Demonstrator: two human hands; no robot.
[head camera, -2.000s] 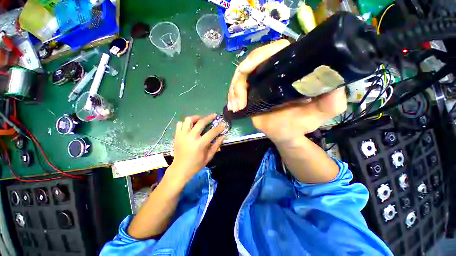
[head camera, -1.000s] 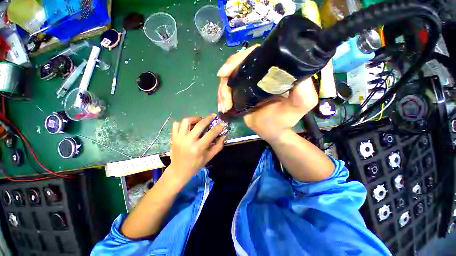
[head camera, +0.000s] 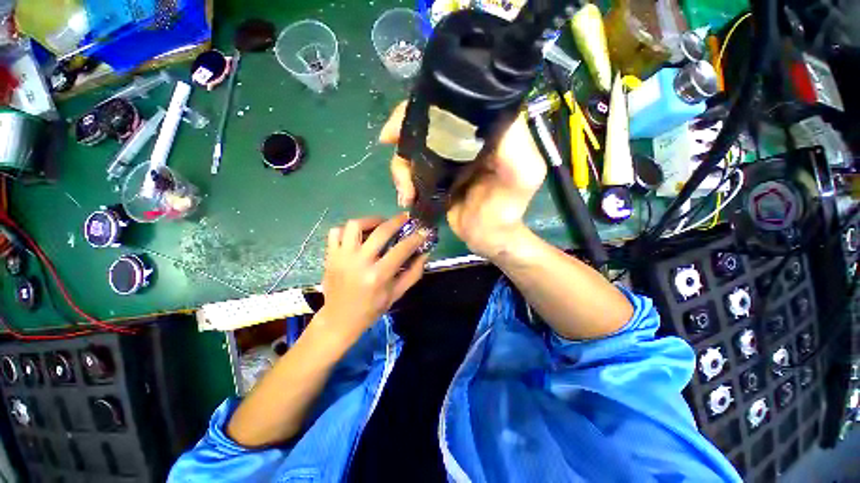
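Note:
A small round unit, dark with a silvery patterned face, is at the bench's front edge. My left hand holds it with the fingers around it. My right hand is wrapped around a thick black electric screwdriver with a pale worn label. The screwdriver stands nearly upright and its lower end is at the round unit. The tip and the exact contact point are hidden by the tool and my fingers.
Clear plastic cups stand at the back. A black round part lies mid-bench. Dark round units and syringes are at left. Yellow-handled tools and a light blue bottle are at right. Black foam trays flank the bench below.
The screwdriver has swung from leaning right to nearly upright, and my right hand has moved left with it. The yellow-handled tools have come into view. My left hand stays on the unit.

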